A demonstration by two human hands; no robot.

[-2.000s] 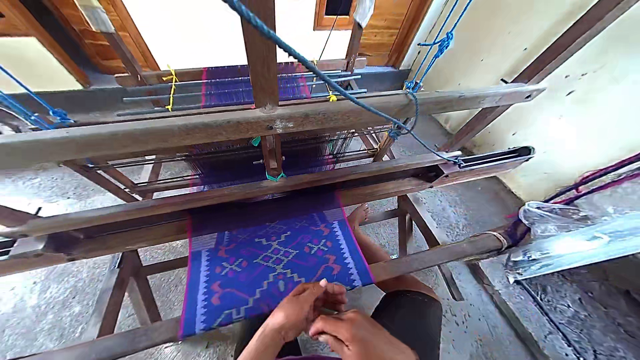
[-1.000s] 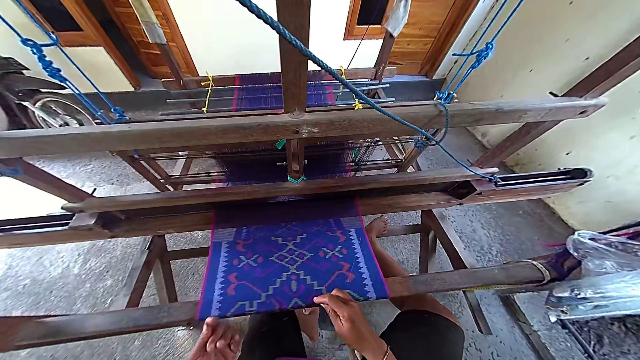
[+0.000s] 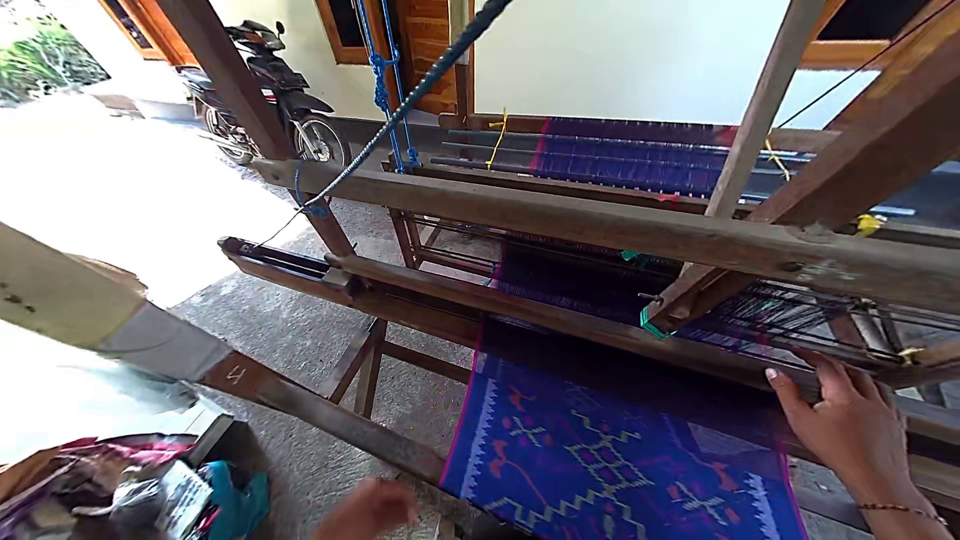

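A wooden handloom fills the view, with blue patterned woven cloth [image 3: 585, 457] stretched toward me. My right hand [image 3: 844, 409] rests on the wooden beater beam [image 3: 592, 326] at the right edge of the cloth, its fingers over the top and thumb in front. Low in the view, my left hand [image 3: 371, 510] is blurred, left of the cloth and just below the front cloth beam [image 3: 322, 412]; whether it holds anything cannot be told. Dark purple warp threads [image 3: 637, 157] run over rods at the back. A blue rope [image 3: 420, 90] slants down to the frame's left end.
The beater's long shuttle box [image 3: 277, 262] juts out at left. Loom posts and the upper crossbeam [image 3: 525, 210] span the view. A bundle of cloths and plastic [image 3: 157, 495] lies at lower left. A motorcycle [image 3: 277, 97] stands by the wall behind.
My right hand has moved from the cloth's front edge up to the beater beam. My left hand has left the cloth's near left corner. The view has swung left.
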